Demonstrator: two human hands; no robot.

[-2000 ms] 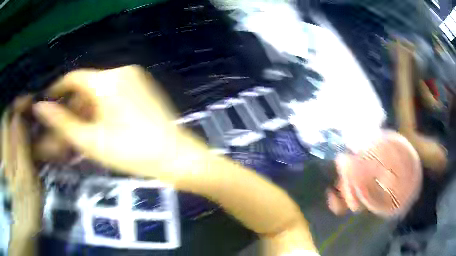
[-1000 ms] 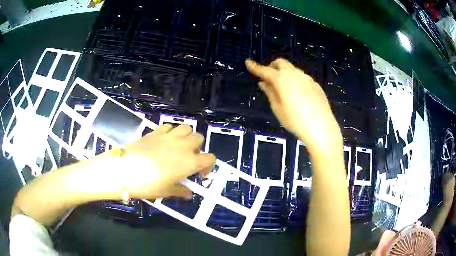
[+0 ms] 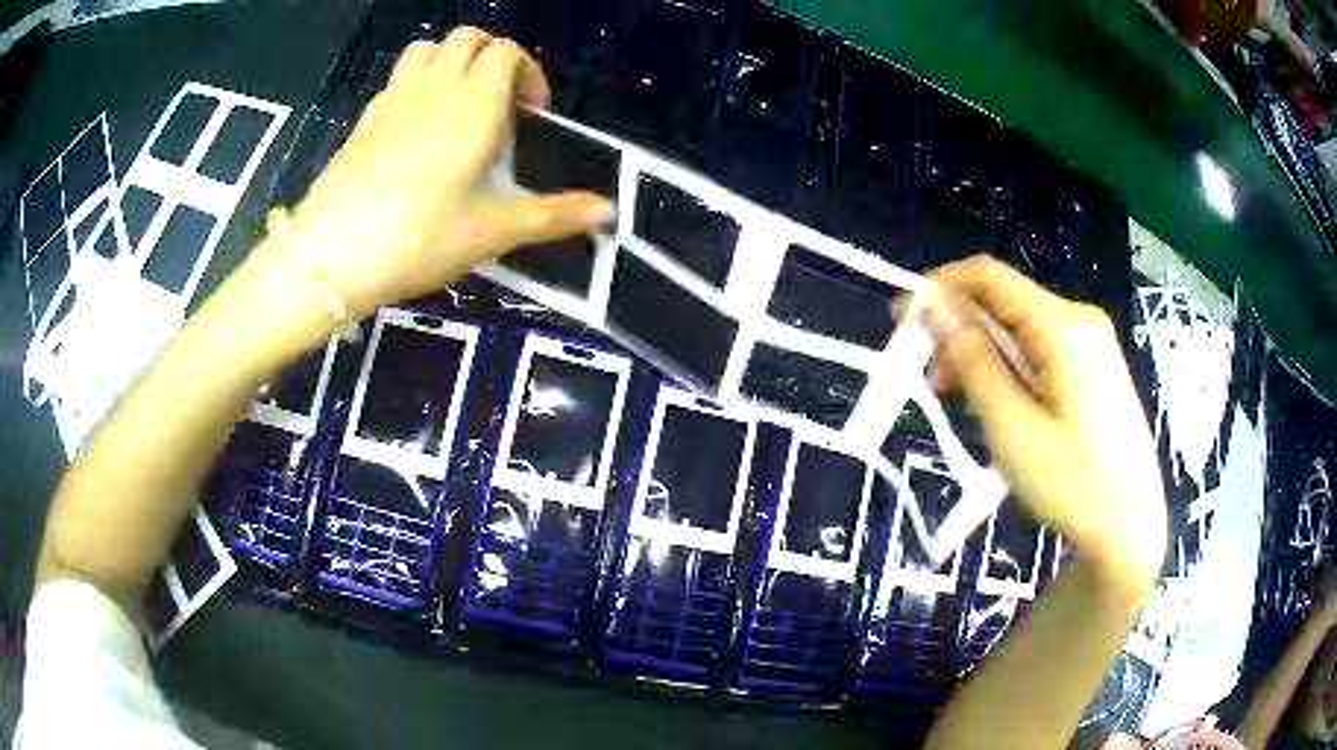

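My left hand (image 3: 440, 161) grips the left end of a white lattice sheet with dark cells (image 3: 755, 279), thumb on its face. My right hand (image 3: 1048, 396) pinches the sheet near its right end, where a white piece bends down and looks partly folded or separate. The sheet is held tilted above the black tray (image 3: 894, 132). Below it, a row of dark housings (image 3: 682, 586) lies in the tray, several with a white frame (image 3: 565, 425) around the window. Parts of the upper row are hidden by the sheet and my hands.
White lattice sheets (image 3: 191, 176) overlap on the dark bench at left, with another piece (image 3: 198, 579) by my left forearm. White liner material (image 3: 1195, 381) lies right of the tray. A green glossy surface (image 3: 1202, 191) curves along the top right. Part of another person's arm (image 3: 1290, 674) shows at lower right.
The lattice sheet has been lifted off the housings and moved up and right. My left hand has moved up with it. My right hand has come down and right and taken hold of the sheet.
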